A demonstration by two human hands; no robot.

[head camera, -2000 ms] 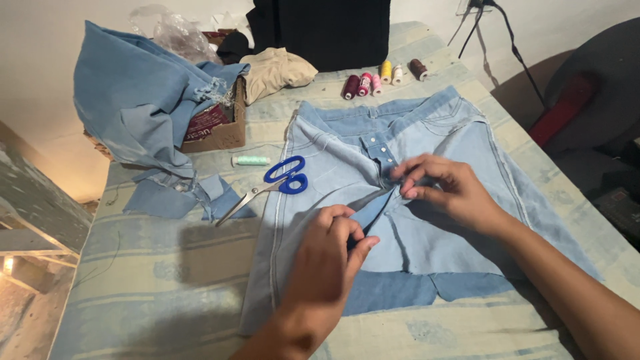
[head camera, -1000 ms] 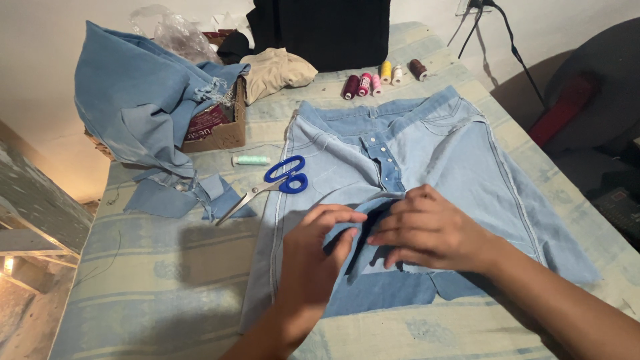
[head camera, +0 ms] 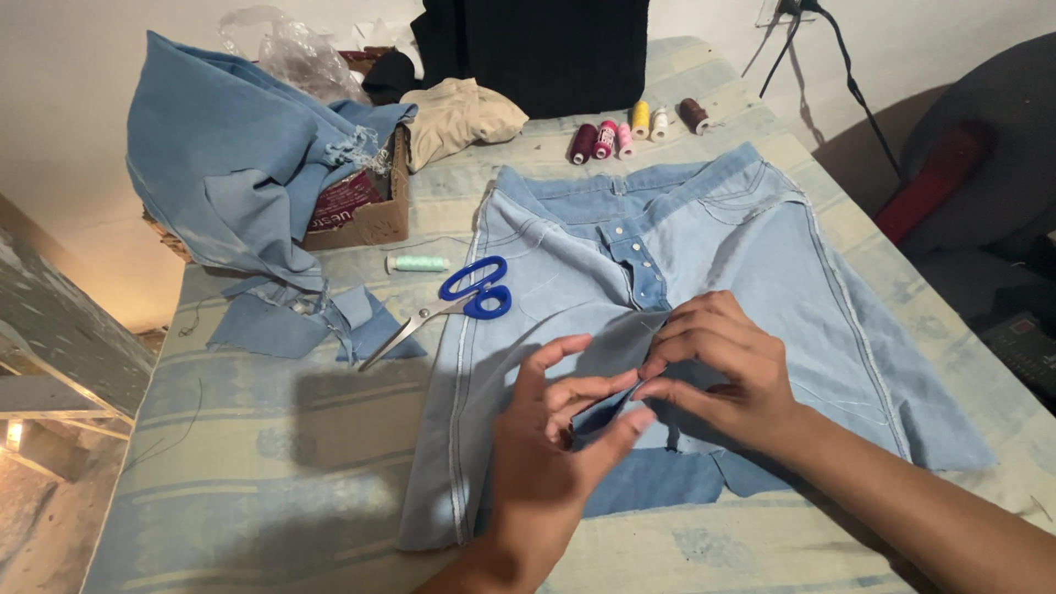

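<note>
A light blue denim garment [head camera: 561,289], turned inside out with its seams showing, lies spread before me. Below its button fly, my left hand [head camera: 569,429] pinches a raised fold of the denim between thumb and fingers. On the same fold, a little higher and to the right, my right hand [head camera: 718,371] grips the edge with thumb and fingertips close to the left fingers. Whether a needle or pin is between them cannot be told. Blue-handled scissors [head camera: 474,289] lie partly open, handles on the garment's left edge, blades on the tablecloth. A mint green thread spool [head camera: 418,263] rests beside them.
Denim pieces [head camera: 223,148] drape over a cardboard box [head camera: 396,206] at the back left, with scraps [head camera: 272,322] below. Beige cloth [head camera: 462,120] and black fabric [head camera: 557,49] lie behind. Several thread spools [head camera: 606,139] stand or lie beyond the waistband. A dark chair [head camera: 990,157] is at the right.
Both hands have shifted along the denim below the fly. One second ago they were lower and closer over a fold; now the right hand is higher and the left fingers are more spread.
</note>
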